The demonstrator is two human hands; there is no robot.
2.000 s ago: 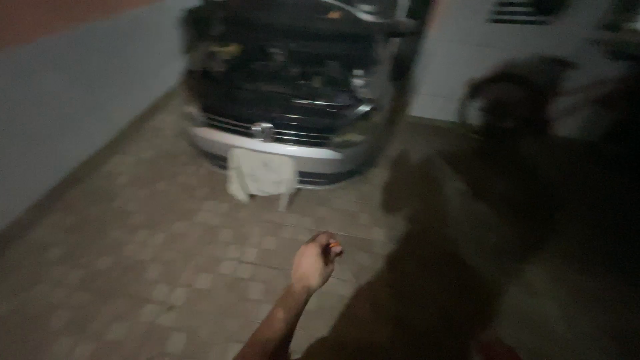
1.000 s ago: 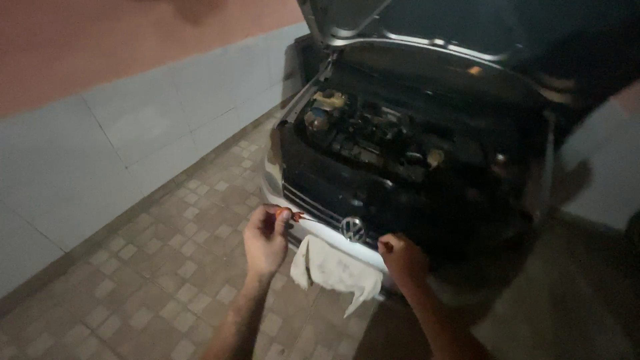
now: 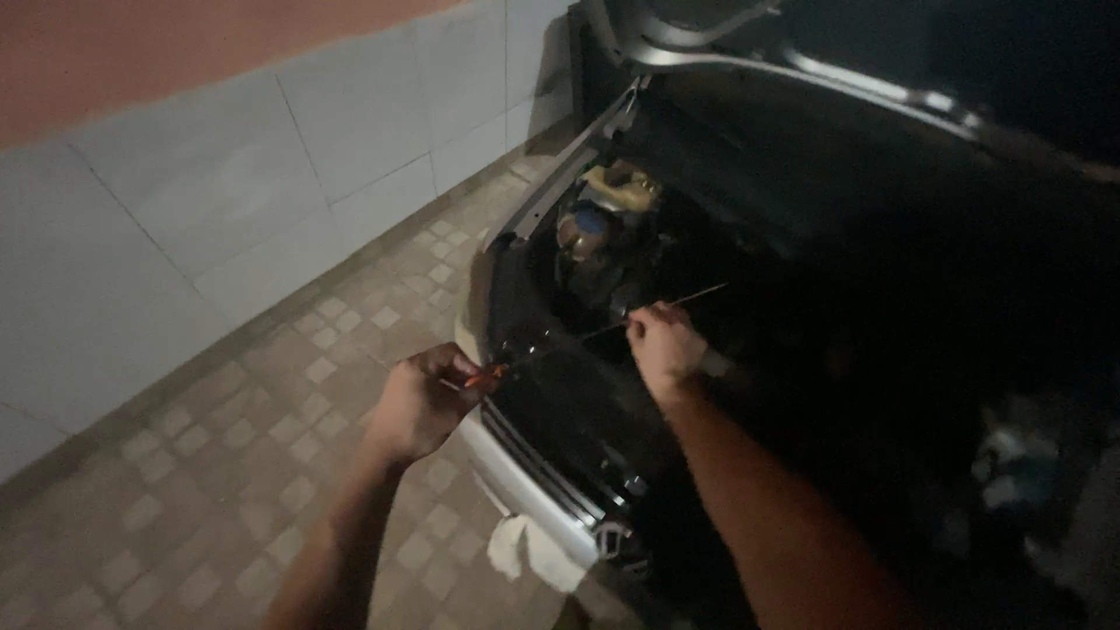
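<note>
Over the front left corner of the car's engine bay, my left hand [image 3: 424,398] pinches the orange handle of an oil dipstick [image 3: 486,378]. The dipstick's thin metal rod [image 3: 700,294] runs up and to the right, faint in its middle part. My right hand [image 3: 667,346] has its fingers closed around the rod, with the tip sticking out beyond them. Below the hands is the dark front panel [image 3: 569,394] of the car. A reservoir with a blue cap [image 3: 590,220] sits in the bay behind, and much of the engine is hidden in shadow.
The raised hood [image 3: 840,83] spans the top right. A pale cloth [image 3: 535,553] hangs at the silver bumper [image 3: 525,481], beside the Volkswagen emblem [image 3: 610,540]. At the left stand a tiled wall [image 3: 262,184] and a patterned paved floor [image 3: 219,464].
The view has moved nearer to the car's left corner. Both hands now are above the front panel; one second ago they were before the grille, and my right hand was apart from the orange-handled thing.
</note>
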